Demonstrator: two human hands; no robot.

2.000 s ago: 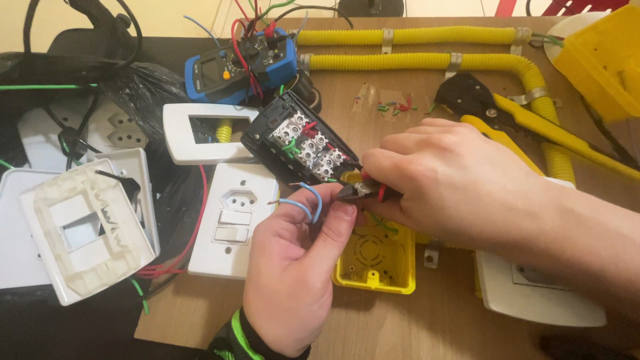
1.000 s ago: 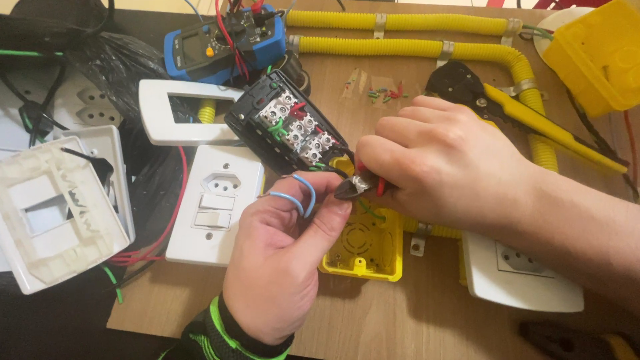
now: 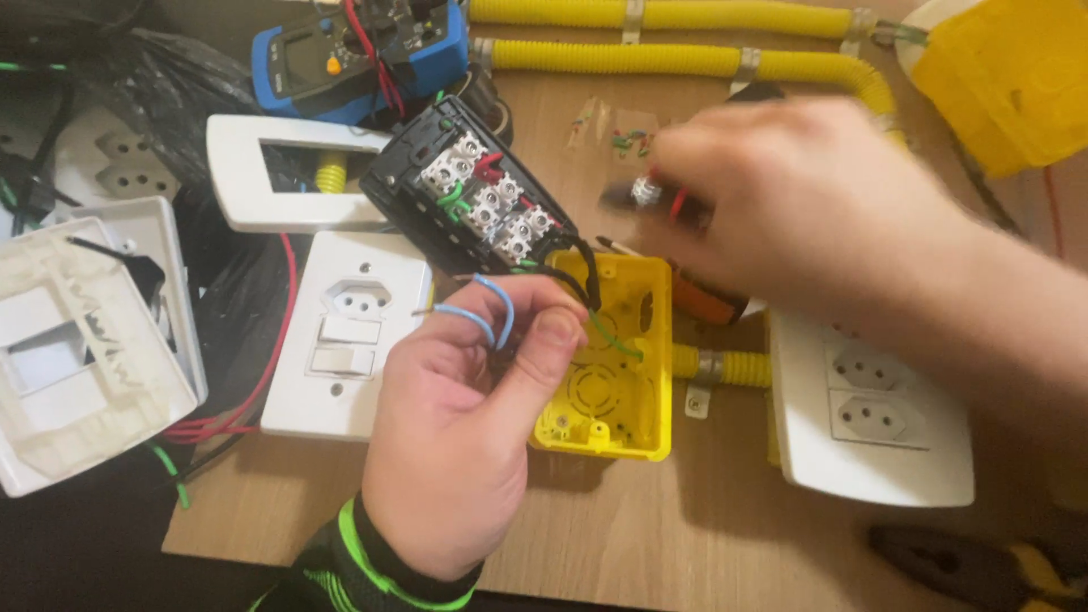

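Blue wires (image 3: pixel 508 310) with bare ends are pinched between thumb and fingers of my left hand (image 3: pixel 463 408), over the left edge of a yellow electrical box (image 3: pixel 660 425). My right hand (image 3: pixel 765 187), blurred, is closed on a small red-handled hand tool (image 3: pixel 650 194), up and right of the box. Just above my left hand, a black socket module (image 3: pixel 408 191) shows its metal terminals, with red, green and black wires. A green wire (image 3: pixel 614 334) runs into the box. An orange-handled screwdriver (image 3: pixel 710 293) lies partly hidden below my right hand.
A blue multimeter (image 3: pixel 361 64), white switch plate (image 3: pixel 285 399) and white frame (image 3: pixel 238 183) are at left, beside more loose frames (image 3: pixel 153 374). Yellow corrugated conduit (image 3: pixel 620 57) is clamped to the wooden board (image 3: pixel 629 527). A socket plate (image 3: pixel 884 476) and dark-jawed pliers (image 3: pixel 943 557) are at right.
My right hand and its tool have moved away from my left fingertips, up and to the right. My left hand still grips the blue wires.
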